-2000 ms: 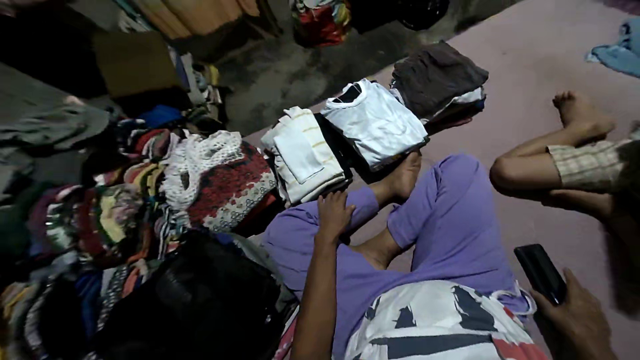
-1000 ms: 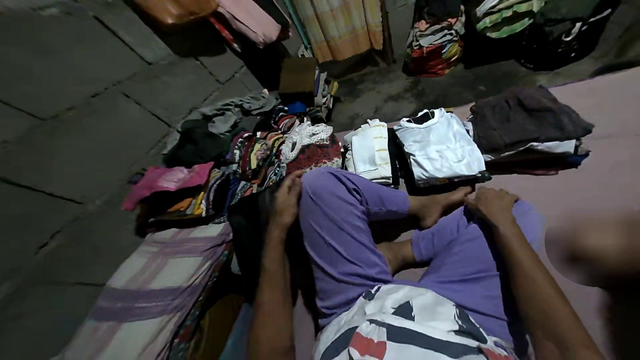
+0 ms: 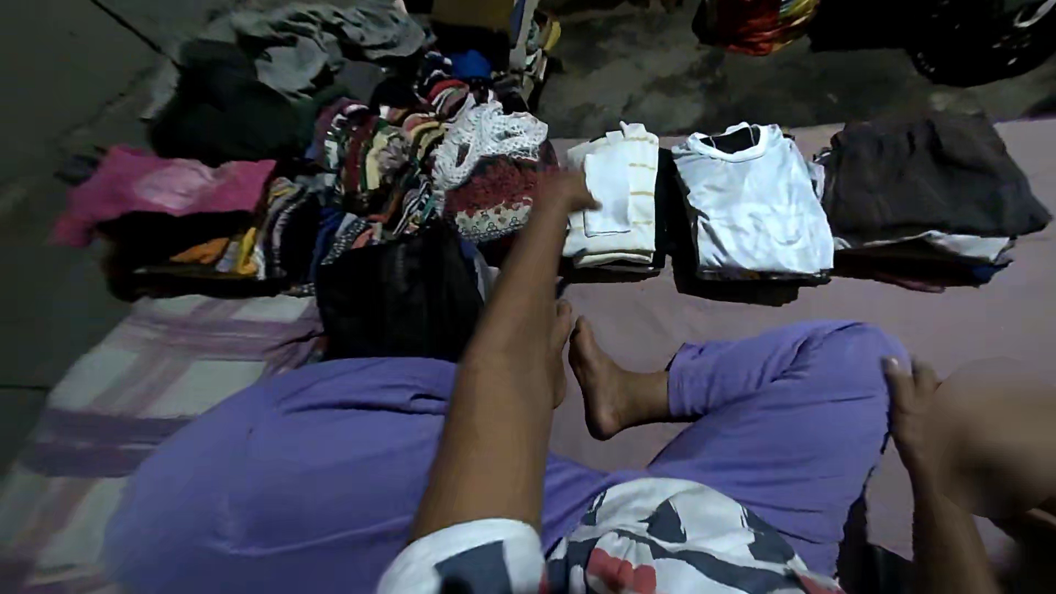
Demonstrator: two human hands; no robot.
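Note:
My left hand [image 3: 569, 191], blurred, reaches out over the stacks, between a red patterned folded cloth [image 3: 495, 198] with white crochet trim and a stack of folded white cloths [image 3: 610, 194]. Whether it touches either is unclear. My right hand [image 3: 912, 396] rests by the knee of the purple trousers [image 3: 784, 404], partly hidden by a blurred skin-coloured shape. To the right of the white cloths lie a folded white T-shirt [image 3: 763, 206] on a pile and a stack topped by a dark brown folded garment [image 3: 928, 177].
Rows of rolled, multicoloured clothes [image 3: 371, 157], a pink garment [image 3: 173, 186] and a black cloth bundle [image 3: 396, 297] lie at the left. A plaid cloth [image 3: 165, 371] spreads at the lower left. A red bag [image 3: 755, 25] and a dark wheel [image 3: 982, 41] stand beyond the sheet.
My left hand has left the knee and stretched forward over the stacks. The phone in my right hand two seconds ago no longer shows. The view has shifted.

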